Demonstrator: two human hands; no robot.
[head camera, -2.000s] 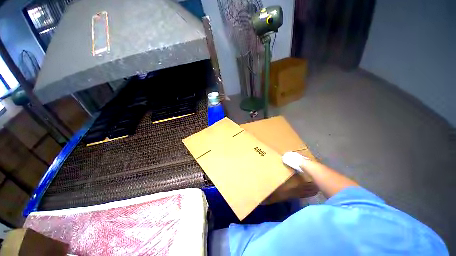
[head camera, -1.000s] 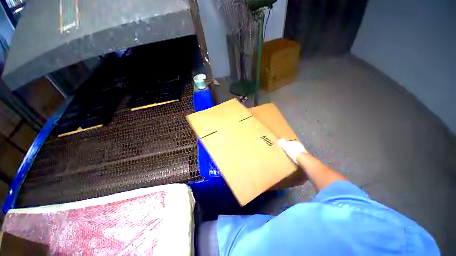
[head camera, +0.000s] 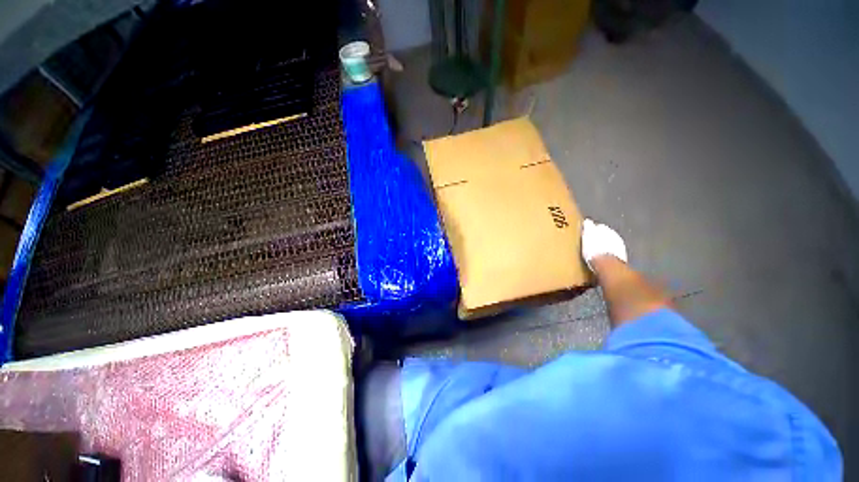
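A tan flattened carton (head camera: 513, 221) with slots and dark print lies flat, in line with the stack of sheets whose edge shows beneath it, right of the conveyor. My right hand (head camera: 603, 245), in a white glove, is at its right edge and appears to grip it; the fingertips are partly hidden. My left hand is not in view; a small blurred grey shape at the bottom edge cannot be identified.
The mesh conveyor (head camera: 235, 216) carries dark units on tan-edged sheets. Blue film (head camera: 391, 207) covers its right rail, with a pale green-white cylinder (head camera: 355, 62) on top. The pink padded table (head camera: 217, 395) bears a brown box and a small black item. Floor lies right.
The view has tilted down and right. The top carton, held askew over the stack before, has turned and now lies in line with it. My right hand has stayed at its right edge.
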